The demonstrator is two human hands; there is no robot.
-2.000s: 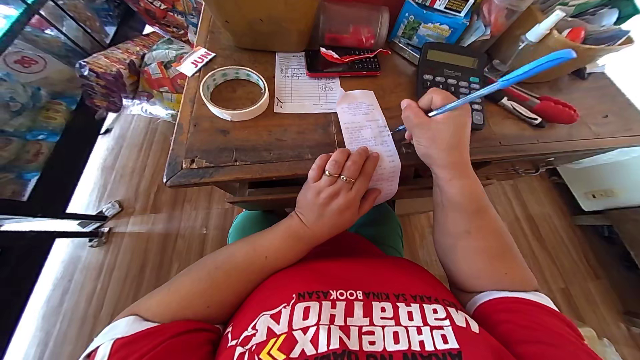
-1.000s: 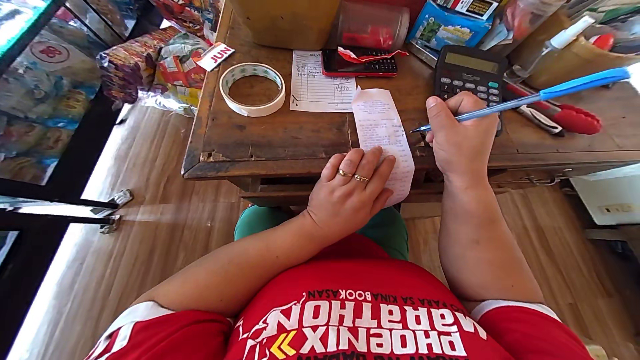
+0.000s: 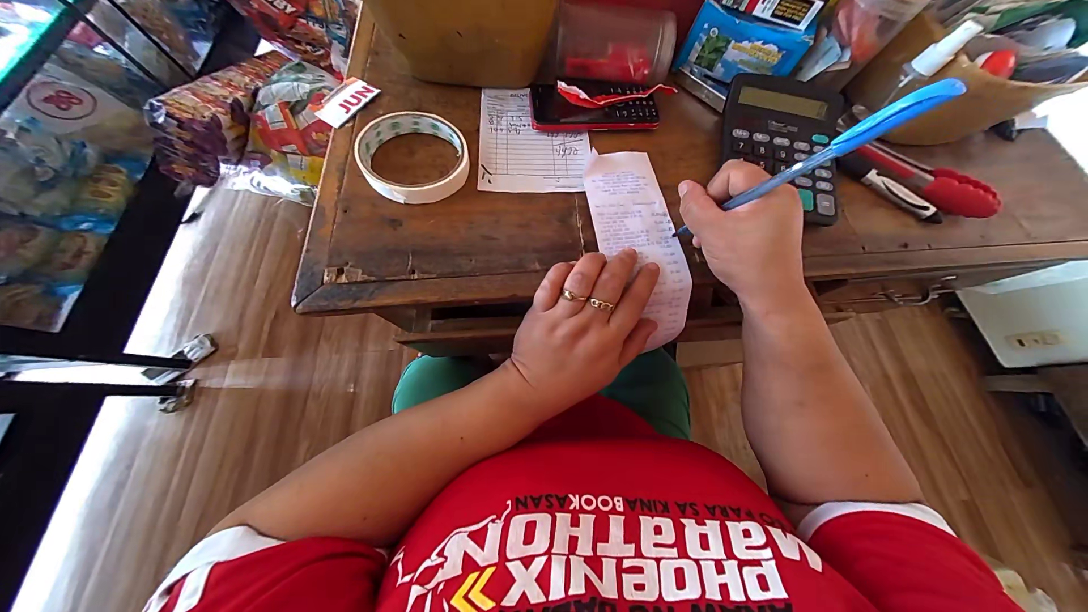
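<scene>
A long printed paper receipt (image 3: 631, 200) lies over the front edge of the wooden desk (image 3: 510, 246). My left hand (image 3: 586, 327), with rings on two fingers, rests flat on its lower part, fingers slightly spread. In my right hand (image 3: 744, 225) is a blue ballpoint pen (image 3: 816, 157), its tip at the receipt's right side. Behind the receipt is a ruled paper slip (image 3: 527, 153) with handwriting, partly under a dark red-edged phone or keypad device (image 3: 595, 115). A black calculator (image 3: 782, 127) stands just behind my right hand.
A roll of tape (image 3: 412, 157) lies on the desk's left. Red-tipped tongs (image 3: 960, 191) and a black-and-white marker (image 3: 901, 194) lie right of the calculator. A clear jar (image 3: 616, 42) and a blue box (image 3: 748, 42) are at the back. Packaged snacks (image 3: 204, 119) stand left of the desk.
The pen tip has moved a little down the receipt's right side. My left hand stays on the paper. The view has shifted slightly.
</scene>
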